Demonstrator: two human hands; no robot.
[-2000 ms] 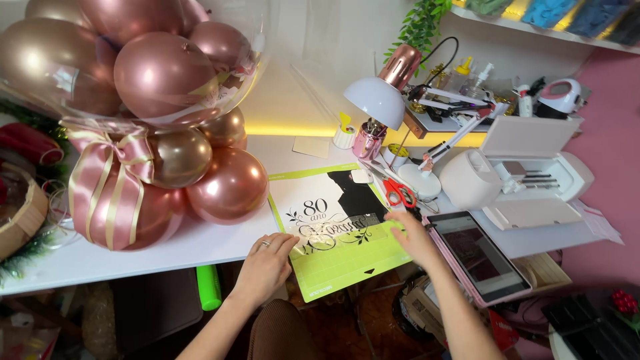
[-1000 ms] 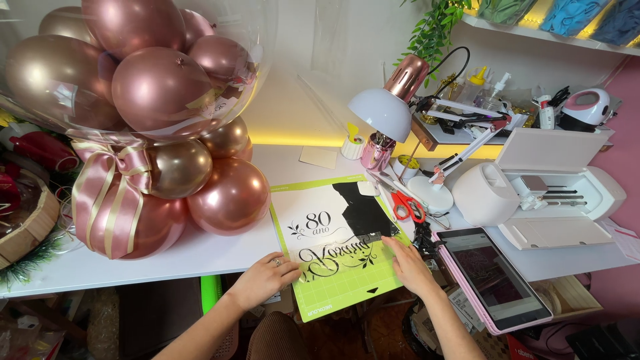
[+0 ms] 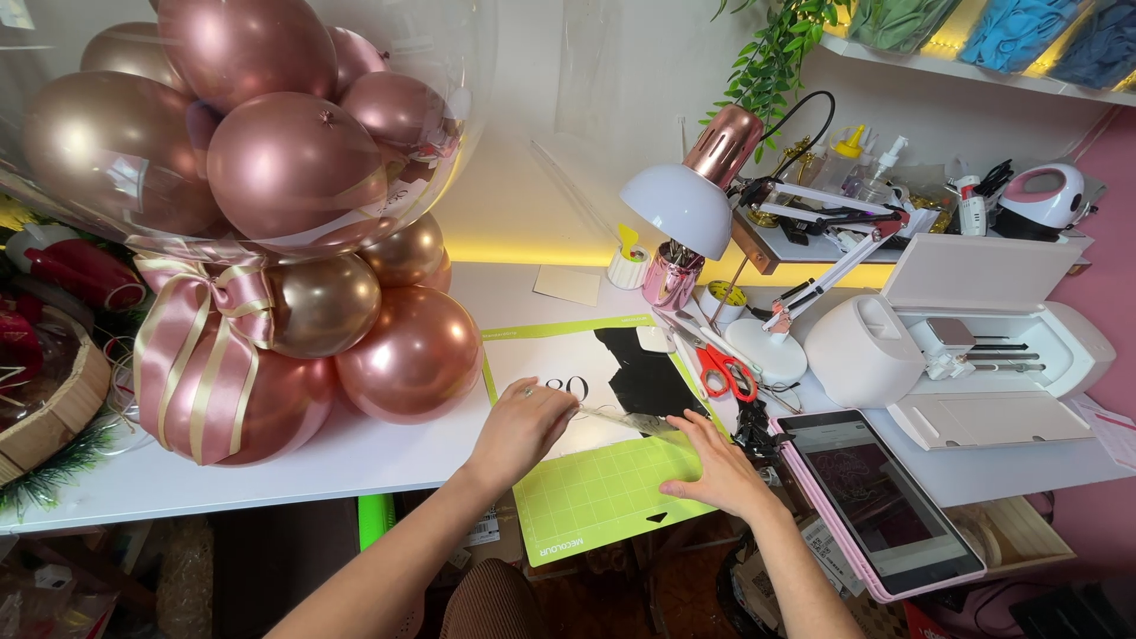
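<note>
My left hand (image 3: pixel 531 426), with a ring on it, grips the near edge of a white sheet (image 3: pixel 524 359) bearing black lettering, which is lifted and curled back off the green gridded cutting mat (image 3: pixel 603 497). Spread fingers of my right hand (image 3: pixel 714 461) touch or hover by the right end of the curled edge; contact is unclear. Black vinyl (image 3: pixel 655 377) lies on the mat's upper right, near a small white square tool (image 3: pixel 655 339). The mat's front edge juts past the white table. Red-handled scissors (image 3: pixel 728 373) rest beside the mat.
Rose-gold balloons (image 3: pixel 408 353) with a striped ribbon bow (image 3: pixel 213 306) stand at left. At right are a desk lamp (image 3: pixel 679 209), an open white cutting machine (image 3: pixel 976 346) and a tablet in a pink case (image 3: pixel 879 497). A pink pen cup (image 3: pixel 672 277) stands behind the mat.
The lower part of the lettered sheet, flat on the mat before, is now raised and folded back, baring the green grid. My left hand has moved from the mat's left edge onto the sheet.
</note>
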